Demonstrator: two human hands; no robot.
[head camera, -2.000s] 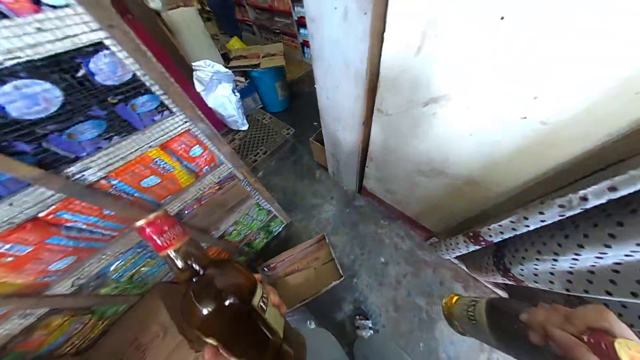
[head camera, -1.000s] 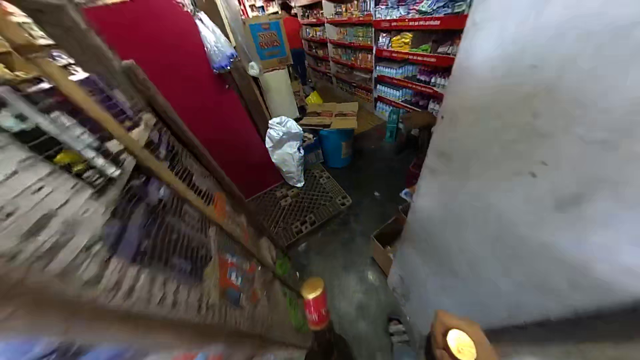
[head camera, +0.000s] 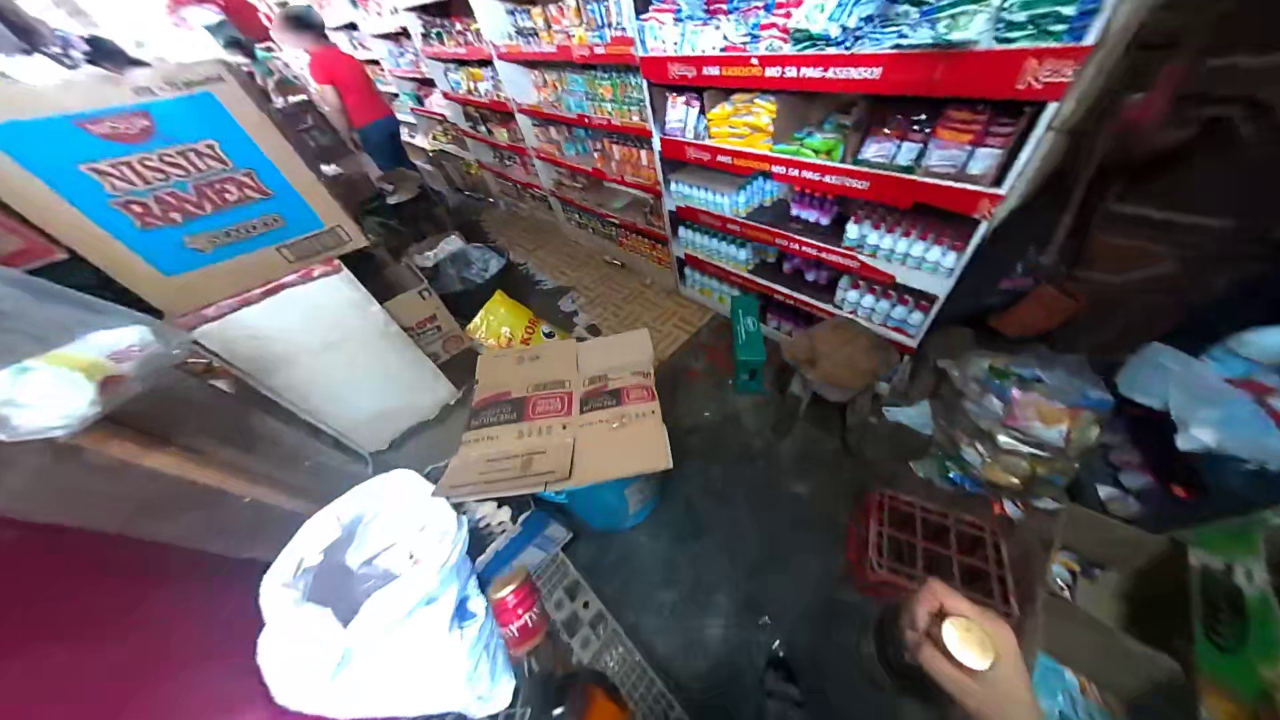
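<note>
My right hand (head camera: 965, 655) grips the neck of a dark bottle (head camera: 900, 640) with a gold cap, low at the right, over a red plastic crate (head camera: 935, 550). At the bottom, left of the middle, stands the neck of a second glass bottle (head camera: 520, 612) with a red and gold wrapped top; amber liquid or glass shows at the lower edge. My left hand is out of the frame. Beside that neck is a white plastic sack (head camera: 385, 600).
Flattened cardboard (head camera: 565, 415) lies on a blue tub (head camera: 610, 503). Stocked shelves (head camera: 820, 175) line the back. A noodle carton (head camera: 180, 190) stands at left, a stool (head camera: 845, 355) by the shelves, bagged rubbish (head camera: 1030, 420) at right. A person in red (head camera: 350, 90) stands farther back.
The view has swung and moved forward from the narrow passage into the shop. Both bottles have come along; the left hand, seen on the red-topped bottle two seconds ago, is no longer visible.
</note>
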